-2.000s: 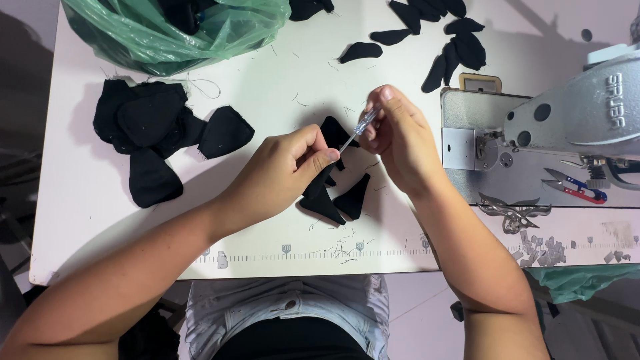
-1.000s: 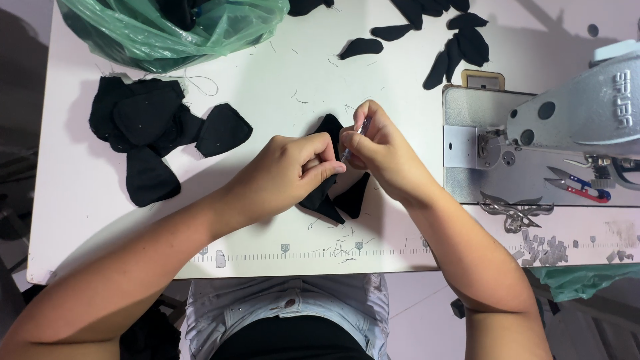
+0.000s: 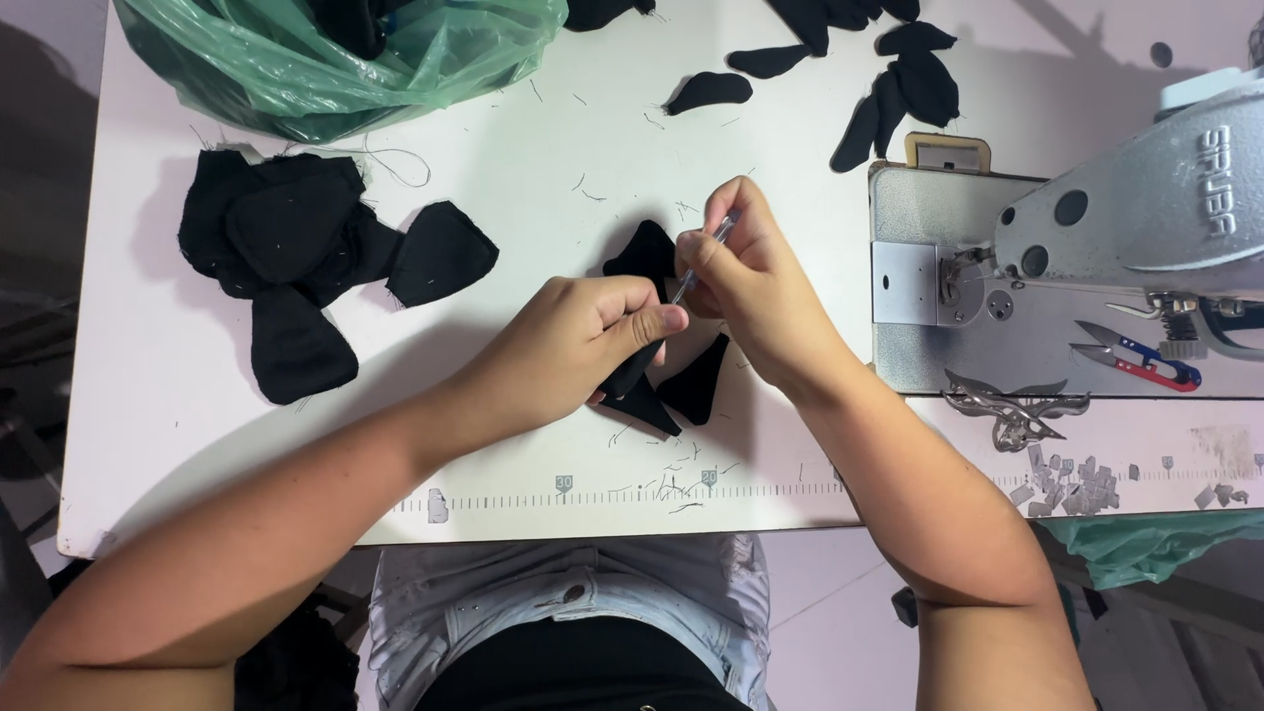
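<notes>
My left hand (image 3: 592, 341) pinches a small black fabric piece (image 3: 632, 370) between thumb and fingers above the white table. My right hand (image 3: 746, 276) holds a slim clear-handled tool (image 3: 724, 229), its thin tip pointing down-left at the left fingertips; what kind of tool it is cannot be told. Right beside the hands lie more black fabric pieces, one above (image 3: 642, 249) and one below right (image 3: 697, 383). Part of the held piece is hidden by my left fingers.
Left lies a pile of black fabric pieces (image 3: 296, 222), below a green plastic bag (image 3: 434, 74). Curved black pieces (image 3: 711, 91) lie at the top. A sewing machine (image 3: 1136, 207), thread snips (image 3: 1136, 357), metal clips (image 3: 1017, 410) and small grey bits (image 3: 1076, 489) are on the right.
Two seconds ago the tool stood clear of my right palm with its shaft showing; a second ago both hands were closer together. Now the tool's handle shows again between my right fingers.
</notes>
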